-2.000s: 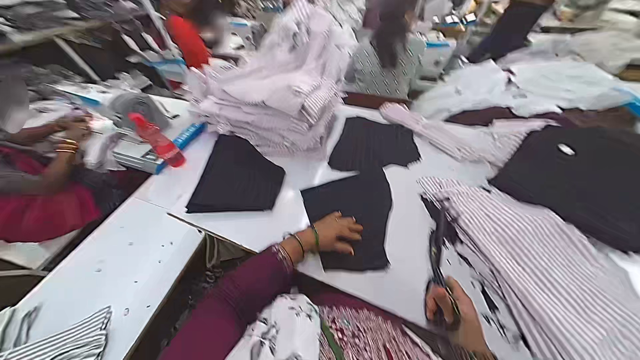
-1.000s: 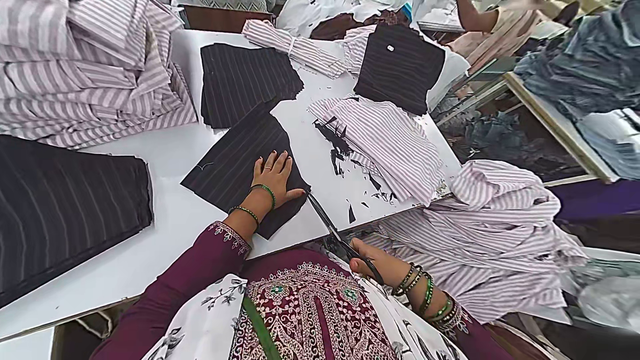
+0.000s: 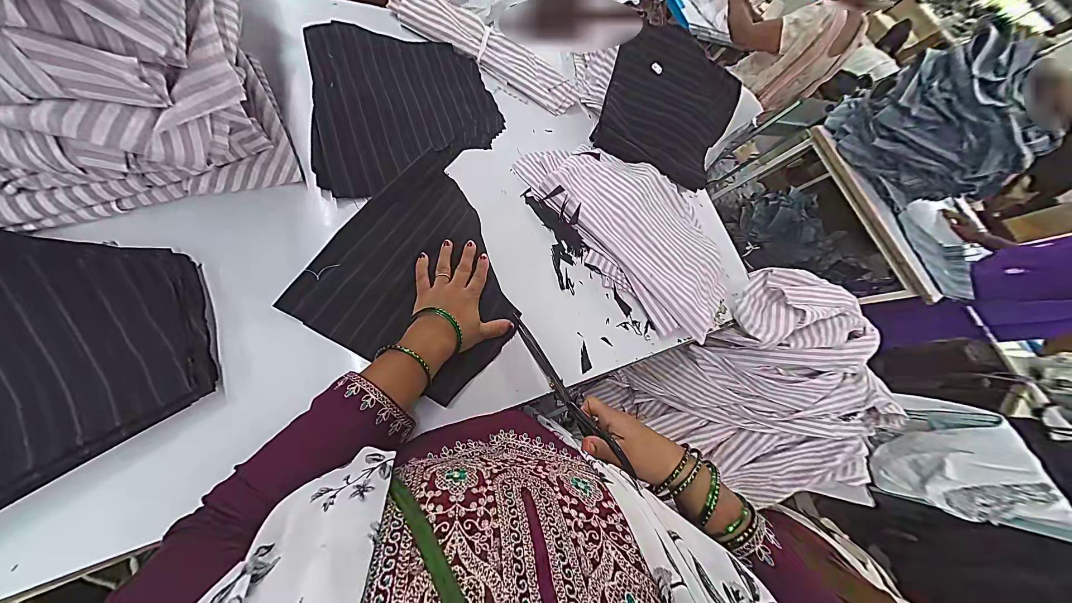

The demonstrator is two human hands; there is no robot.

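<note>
My left hand (image 3: pixel 456 306) lies flat, fingers spread, on a black pinstriped fabric piece (image 3: pixel 377 251) on the white table. In my right hand (image 3: pixel 615 435) is a pair of long dark scissors (image 3: pixel 548 368), their tips at the right edge of that piece beside my left thumb. Whether the blades are parted is hard to tell. Another black pinstriped piece (image 3: pixel 394 100) touches it at the back. Small black fabric scraps (image 3: pixel 561 243) lie to the right, next to a stack of pink-and-white striped fabric (image 3: pixel 645 234).
Striped fabric is heaped at the back left (image 3: pixel 142 109), with a dark pinstriped stack (image 3: pixel 92 360) below it. A black stack (image 3: pixel 666 100) lies at the back right. More striped cloth (image 3: pixel 770 368) hangs beyond the table's right edge. Other people sit at the far right.
The view has swung and moved closer to the fabric since two seconds ago. The scissors in my right hand, earlier apart from the black piece, are now at its edge. My left hand stays on it.
</note>
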